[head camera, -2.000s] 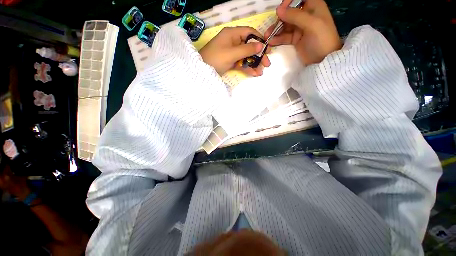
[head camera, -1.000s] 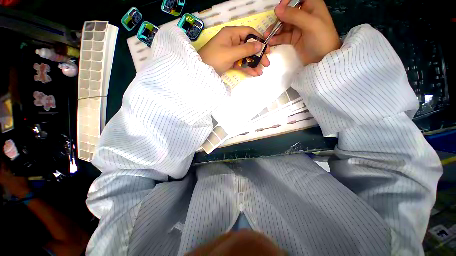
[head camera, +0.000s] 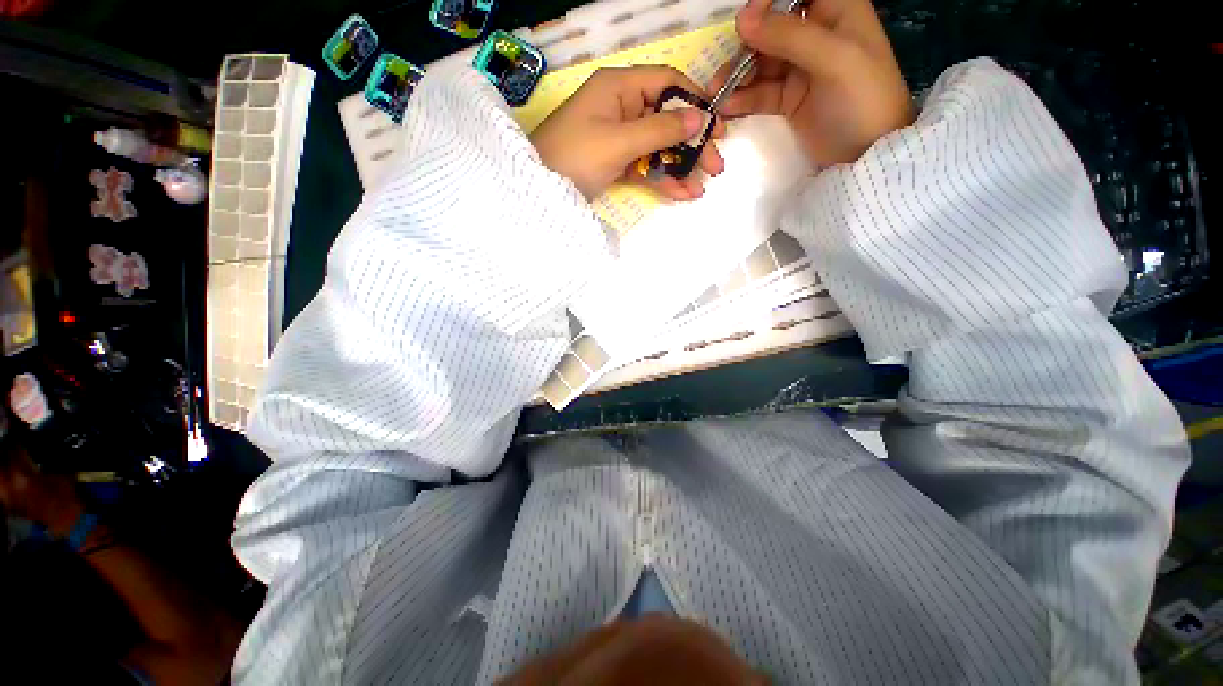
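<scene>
My left hand (head camera: 614, 131) holds a small dark watch housing (head camera: 681, 158) between thumb and fingers, tilted, over the sheets. My right hand (head camera: 834, 78) holds slim silver tweezers (head camera: 734, 81) like a pen, their tip at the housing's edge by my left thumb. Whether the tip holds a piece cannot be told. Bright white backing paper (head camera: 711, 228) lies below my hands, over a yellow adhesive sheet (head camera: 630, 205). Several teal-rimmed housings, one of them here (head camera: 508, 67), lie above my left sleeve.
A long pale pad strip (head camera: 244, 201) lies at left. Grey square pads (head camera: 577, 369) and a slotted white sheet (head camera: 751, 335) lie under the backing paper. Clear trays (head camera: 1140, 174) are at right. Another person's arm (head camera: 134, 583) is at lower left.
The hands, housing and tweezers keep nearly the same pose. The view has shifted very slightly.
</scene>
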